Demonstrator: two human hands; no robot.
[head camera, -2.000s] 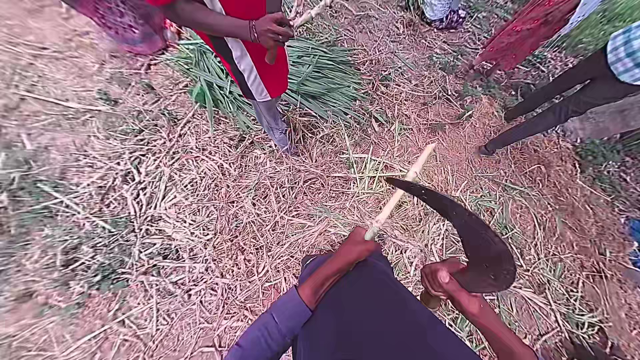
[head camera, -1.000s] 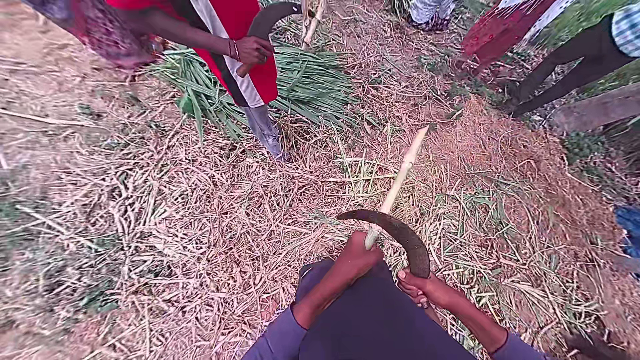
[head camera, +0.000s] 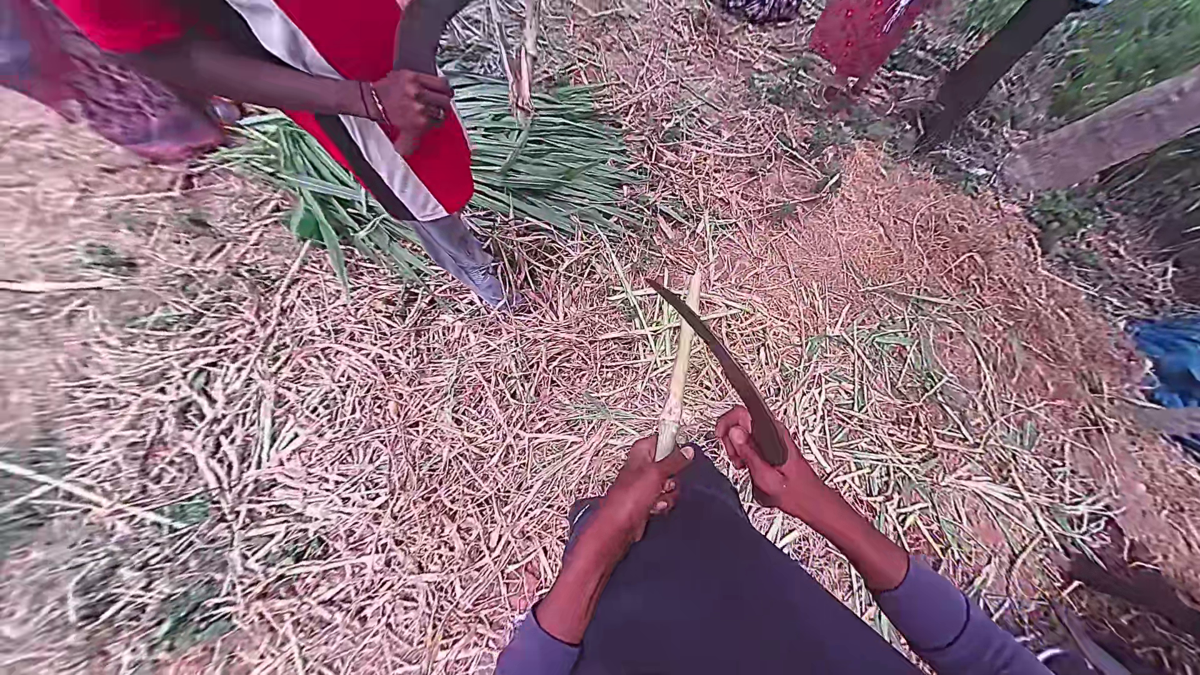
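Note:
My left hand (head camera: 647, 483) grips the lower end of a pale, peeled-looking plant stalk (head camera: 681, 370), which points up and away from me. In my right hand (head camera: 769, 459) is a curved sickle (head camera: 727, 361), its handle hidden by the fingers. The dark blade is seen nearly edge-on, and its tip crosses over the upper part of the stalk; whether the two touch I cannot tell. Both hands are above my dark-clothed lap.
A person's hand (head camera: 412, 98) at upper left holds a curved blade (head camera: 422, 37). Behind lies a pile of long green leaves (head camera: 553, 159). Dry stalk litter (head camera: 375, 450) covers the ground. At right are a log (head camera: 1106, 136) and blue material (head camera: 1167, 361); other people stand at the top.
The sickle has turned from its broad side toward a nearly edge-on view, its tip now farther up the stalk than a second ago. My left hand keeps its hold on the stalk.

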